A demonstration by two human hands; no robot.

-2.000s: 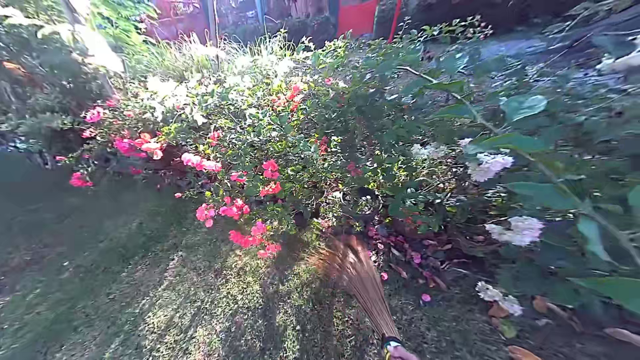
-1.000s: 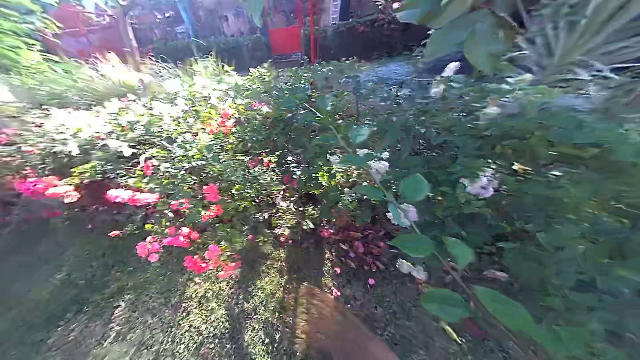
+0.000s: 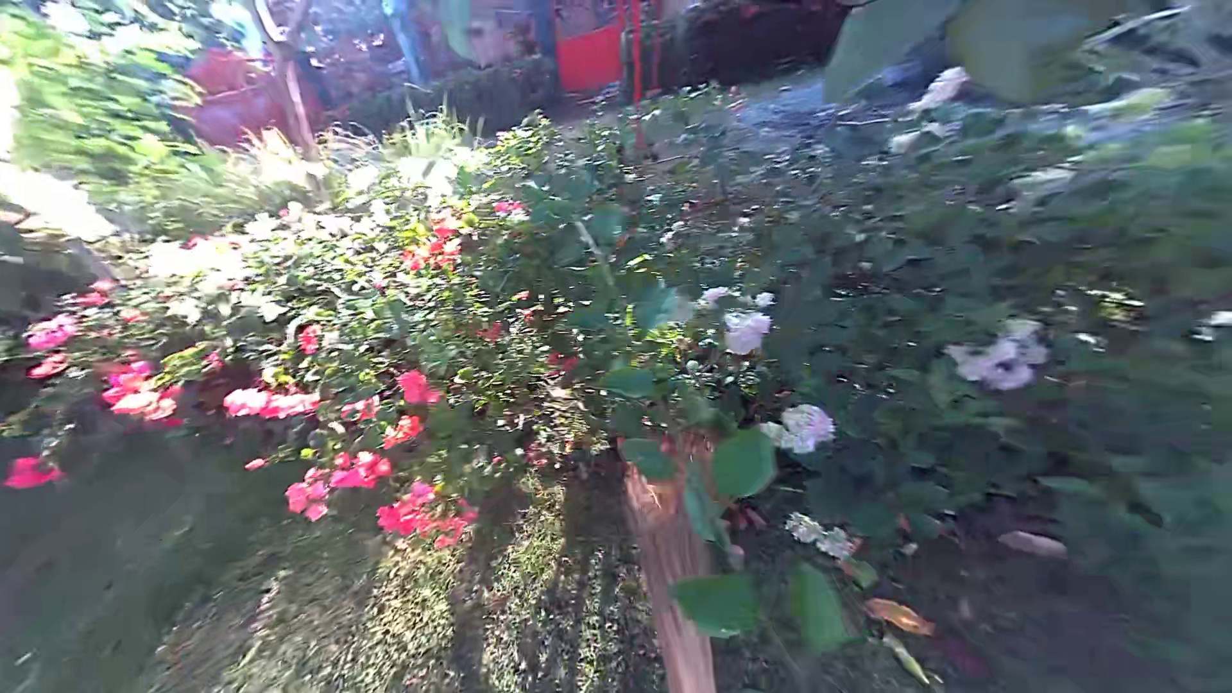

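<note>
A stick broom [image 3: 674, 577] rises from the lower edge, its bristles blurred and reaching to the foot of the flowering bush [image 3: 520, 356]. Green leaves on a branch [image 3: 722, 604] hang in front of part of it. Neither of my hands is in the frame, so the grip on the broom is hidden. Pink flowers [image 3: 423, 515] hang from the bush just left of the bristles. White flowers [image 3: 804, 428] are to the right of them.
Large blurred leaves [image 3: 895, 43] hang close at the top right. Short grass [image 3: 385, 616] lies in front of the bush, with a dry leaf [image 3: 900, 616] at lower right. A thin tree trunk [image 3: 289, 87] and a red panel [image 3: 589, 60] stand behind.
The broom, earlier slanting from the lower right with part of a hand at its handle, now points more directly away, under the bush. That hand has left the frame.
</note>
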